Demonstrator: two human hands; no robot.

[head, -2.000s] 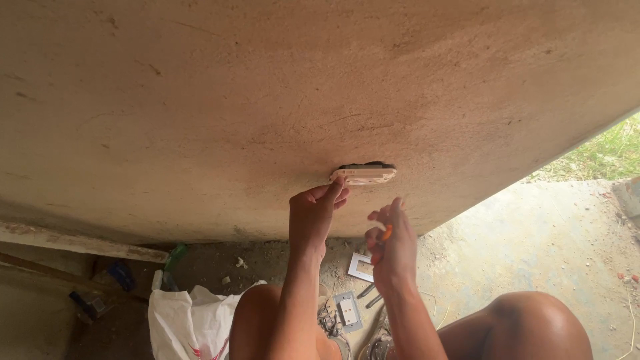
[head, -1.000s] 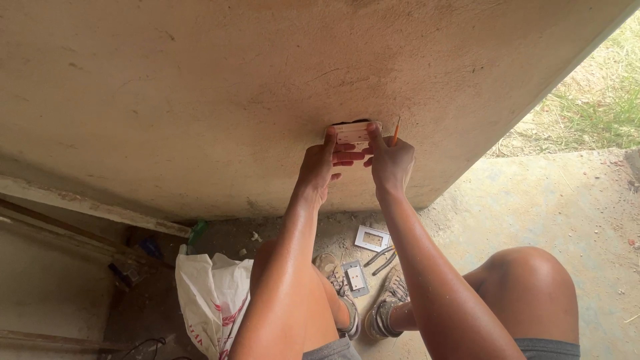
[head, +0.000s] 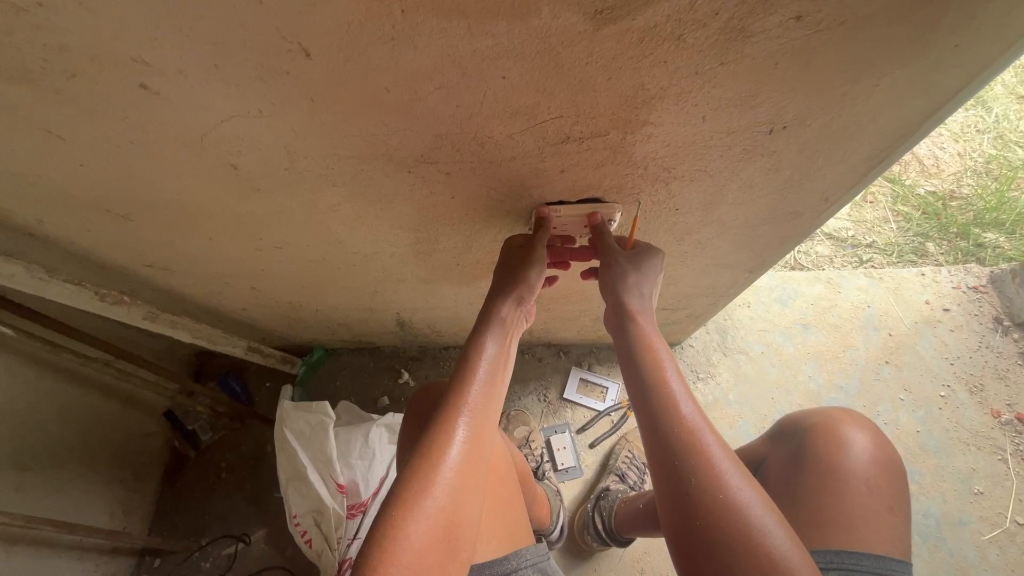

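Observation:
A white electrical socket plate [head: 572, 218] sits at a dark opening in the plastered wall [head: 384, 160]. My left hand [head: 524, 268] grips its left side, thumb on the front face and fingers beneath. On the right side my right hand [head: 628, 272] holds the plate the same way, thumb on the front. An orange-handled screwdriver [head: 634, 227] is tucked in my right hand, its thin tip pointing up beside the plate. The back of the plate and what lies in the opening are hidden.
On the concrete floor lie a white cover frame [head: 592, 384], pliers with dark handles [head: 610, 424] and a grey plate with a white socket [head: 562, 452] between my shoes. A white plastic bag [head: 336, 472] stands at the left, near a wooden beam [head: 144, 316]. Grass [head: 960, 192] lies beyond the wall's edge.
My right hand, away from the plate two seconds ago, has come up to its right side and taken hold. Since one second ago both hands have stayed on the plate.

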